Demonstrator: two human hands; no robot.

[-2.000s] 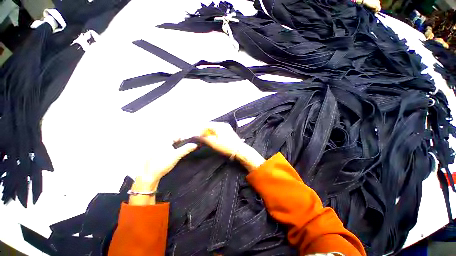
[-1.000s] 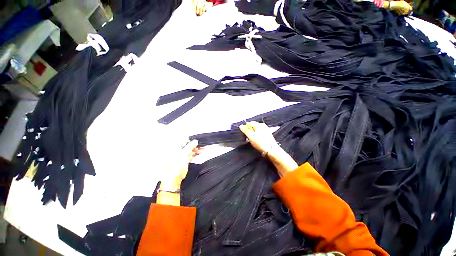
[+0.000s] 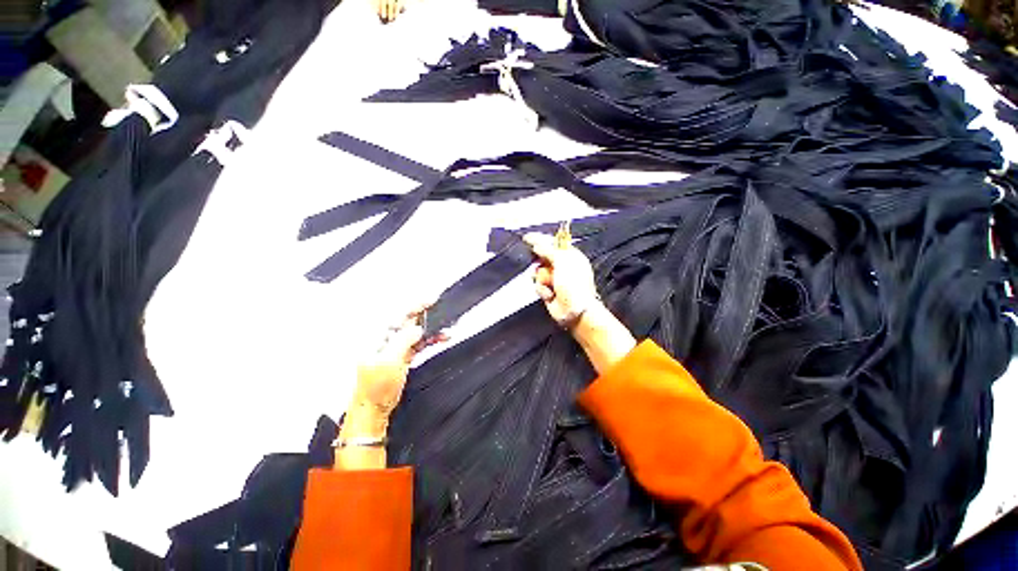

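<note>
A flat black strip slants up to the right between my two hands above the white table. My left hand, with a thin band at the wrist, pinches its lower left end. My right hand grips it near the upper right, where another squared strip end shows beside the fingers. A large loose heap of black strips fills the centre and right, under and beside my right arm. A near pile of strips lies left of my left sleeve. Fingertip details are blurred.
Tied black bundles with white ties lie at the left edge of the white table. A bundle with a white tie lies at the far side. Three loose strip ends lie beyond my hands. A person's hand shows at the top edge.
My right hand has moved up and forward from my left, so the strip now slants instead of lying nearly level. Earlier, my hands were close together. The view has also shifted.
</note>
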